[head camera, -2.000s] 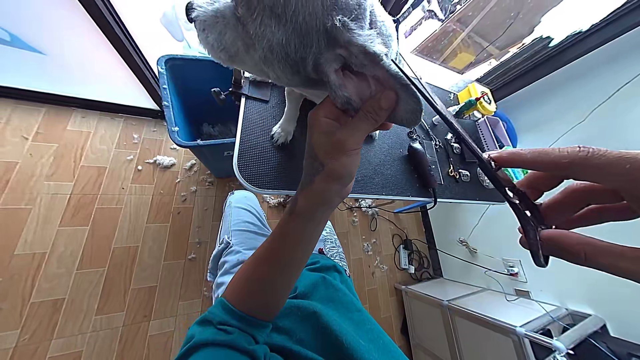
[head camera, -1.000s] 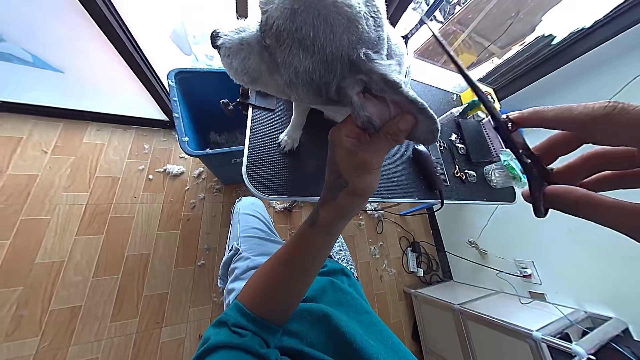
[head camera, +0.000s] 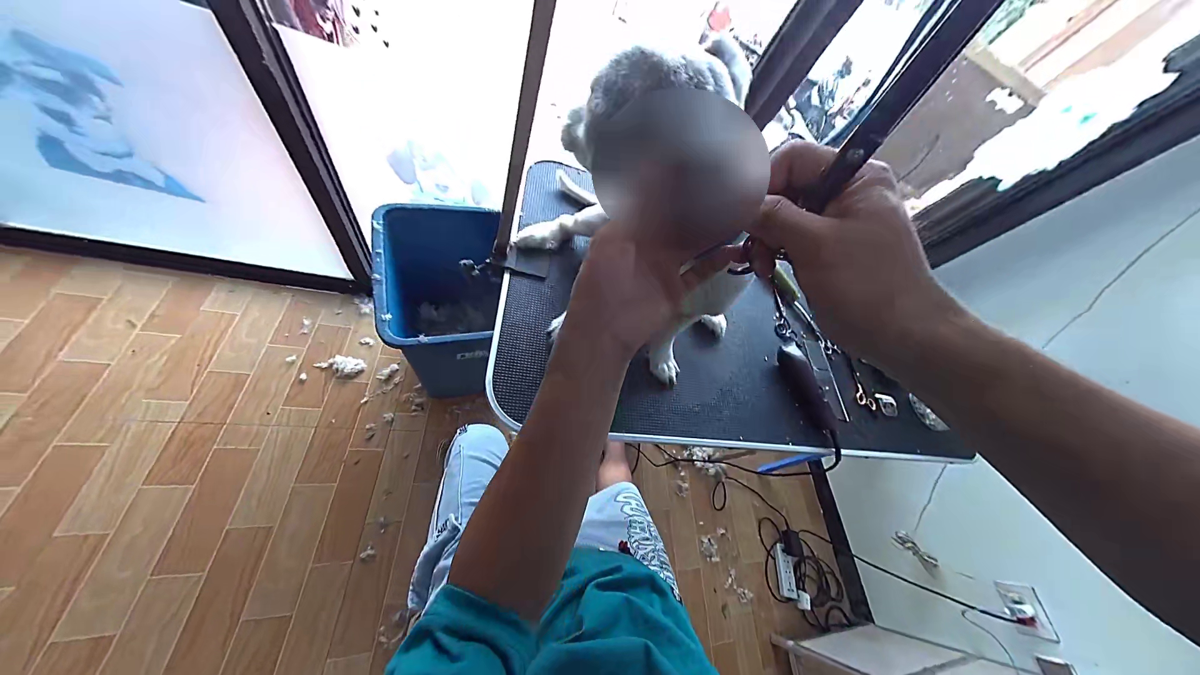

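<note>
A grey and white dog (head camera: 647, 70) stands on the black grooming table (head camera: 656, 408), its head hidden by a round blur. My left hand (head camera: 633, 281) reaches up to the head; its fingertips are partly lost in the blur, so its hold is unclear. At the right of the head, my right hand (head camera: 834, 225) is closed on a dark tool, apparently the grooming shears (head camera: 858, 150), whose dark part sticks up past the knuckles. A finger ring shows below the hand. Dark corded clippers (head camera: 806, 384) lie on the table beneath my right forearm.
A blue bin (head camera: 441, 347) with hair in it stands left of the table. Small scissors (head camera: 864, 398) and other tools lie along the table's right part. Cut hair (head camera: 347, 366) and black cords are on the floor, with a power strip (head camera: 786, 570). Glass panels stand behind.
My right hand has moved left, in from the side to the dog's head, with the dark tool. The dog has turned from side-on, and more of the table shows. The view has shifted.
</note>
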